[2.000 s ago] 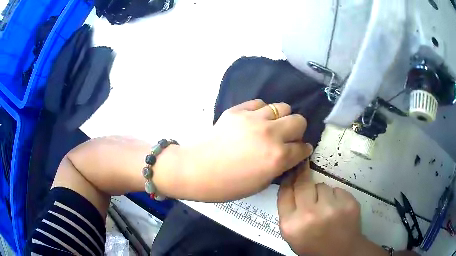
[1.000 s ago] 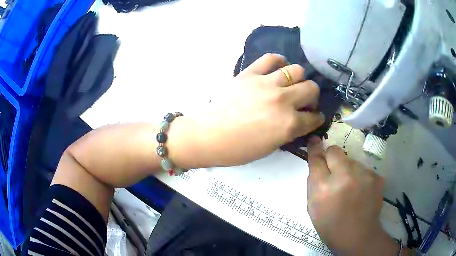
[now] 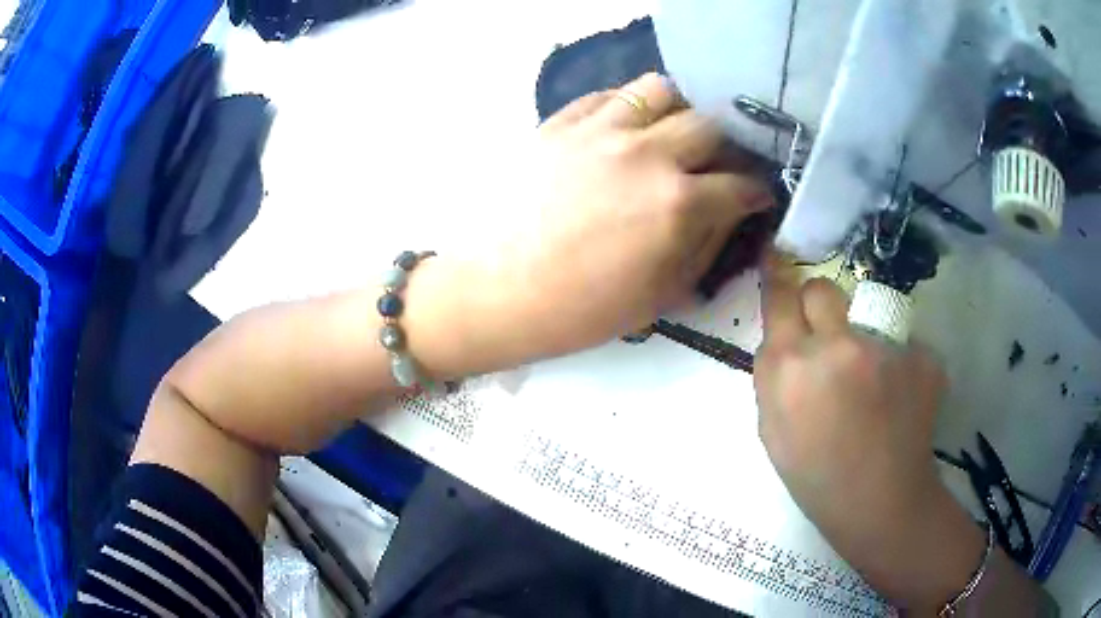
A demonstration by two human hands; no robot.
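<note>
A black fabric piece (image 3: 600, 65) lies on the white table and runs under the sewing machine head (image 3: 833, 133). My left hand (image 3: 640, 223) is bent over the piece, fingers curled on its near edge beside the presser foot area. Part of the dark edge shows below my left fingers. My right hand (image 3: 845, 386) is just right of it, with its fingertips at the fabric edge near the needle area; its exact grip is hidden. The needle and the seam are hidden by the machine head and my hands.
Blue bins (image 3: 73, 242) stand at the left, with flat black panels (image 3: 223, 169) beside them. Black pieces (image 3: 302, 15) lie at the far side. Black snips (image 3: 997, 495) and a blue-handled tool (image 3: 1062, 513) lie at lower right. A ruler scale (image 3: 676, 519) runs along the near edge.
The black fabric has moved away from me and further under the machine head, turning on the way. Both my hands have moved forward with it. The camera view has shifted slightly.
</note>
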